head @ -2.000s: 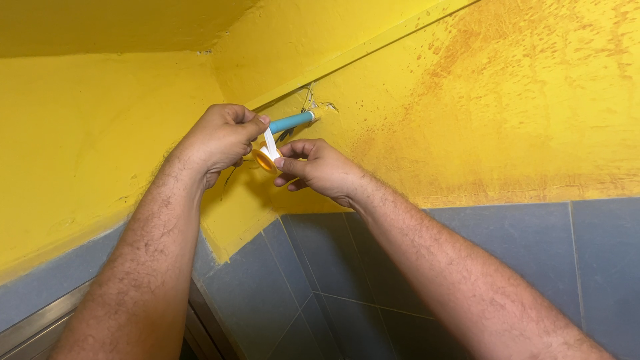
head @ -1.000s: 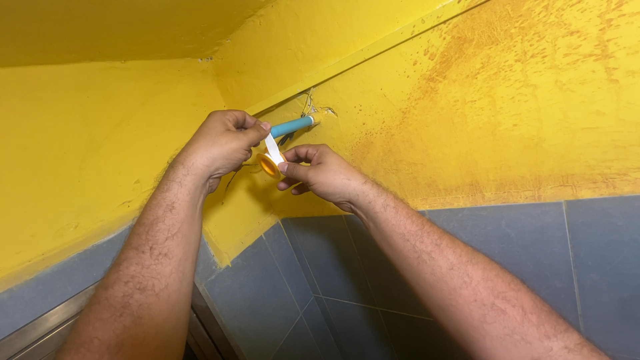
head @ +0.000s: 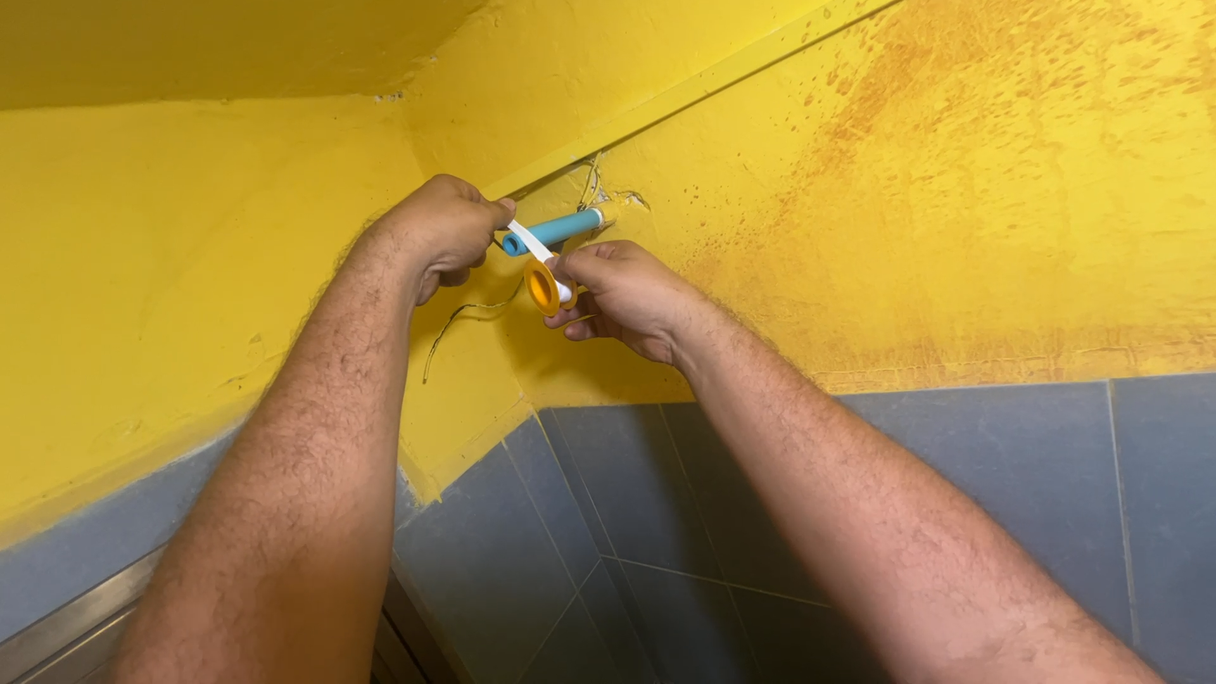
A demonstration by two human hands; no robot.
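A blue plastic pipe (head: pixel 560 230) juts from the yellow wall, its open end toward me and a white band around it near the wall. My left hand (head: pixel 446 228) pinches the free end of a white thread seal tape (head: pixel 530 239) beside that open end. Lower and to the right, my right hand (head: pixel 617 290) grips the orange tape spool (head: pixel 543 288) between thumb and fingers. The tape stretches between both hands, across the near end of the pipe in this view. Whether it touches the pipe I cannot tell.
Loose wires (head: pixel 591 180) come out of the wall above the pipe, by a yellow ledge (head: pixel 703 90). A thin dark wire (head: pixel 456 313) dangles below my left hand. Blue-grey tiles (head: pixel 978 465) cover the lower wall. A metal frame (head: pixel 76 617) stands at the lower left.
My left hand has moved off the pipe's near end, which now shows its opening. The stretch of tape between my hands has changed its slant.
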